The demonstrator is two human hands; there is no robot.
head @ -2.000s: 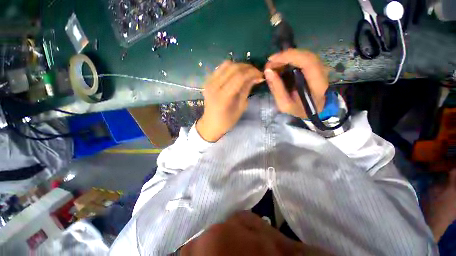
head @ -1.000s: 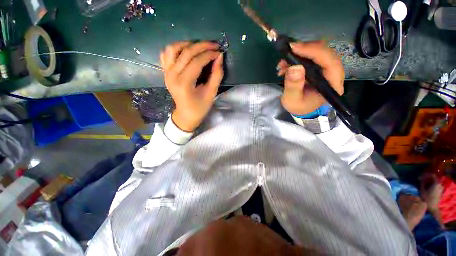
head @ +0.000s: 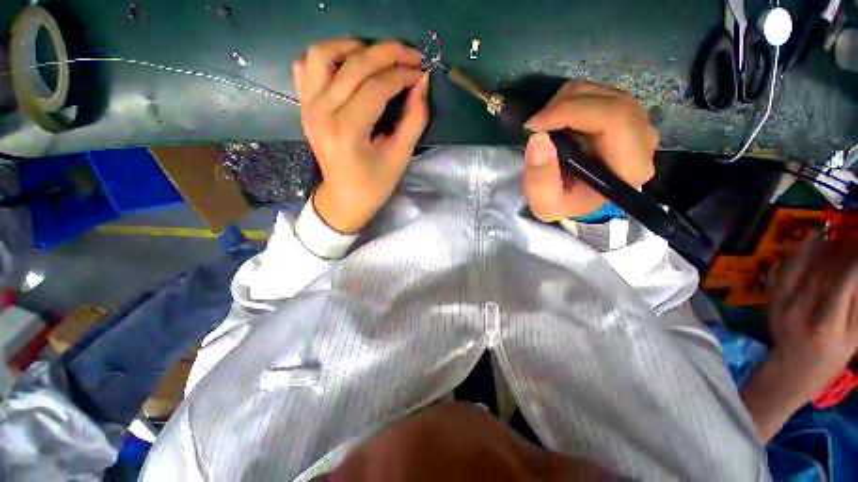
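My left hand (head: pixel 362 127) pinches a small shiny component (head: pixel 432 64) between thumb and fingertips, above the green mat. My right hand (head: pixel 593 146) holds the black soldering iron (head: pixel 621 193) like a pen. The iron's coppery-brown tip points up and left and is at or very near the component; whether they touch cannot be told. A thin silvery solder wire (head: pixel 179 71) runs from the tape roll side to my left hand. Its end is hidden by the hand.
A cream tape roll (head: pixel 58 71) lies at the far left. Black-handled scissors (head: pixel 736 66) and a white cable with a round white piece (head: pixel 777 26) lie at the right. Small specks are on the mat (head: pixel 282 28). Another person's arm (head: pixel 809 329) shows at lower right.
My hands were close together, then came apart with the iron raised. Now the iron's tip has come down and left to the component. The view has shifted, and another person's arm has moved in at lower right.
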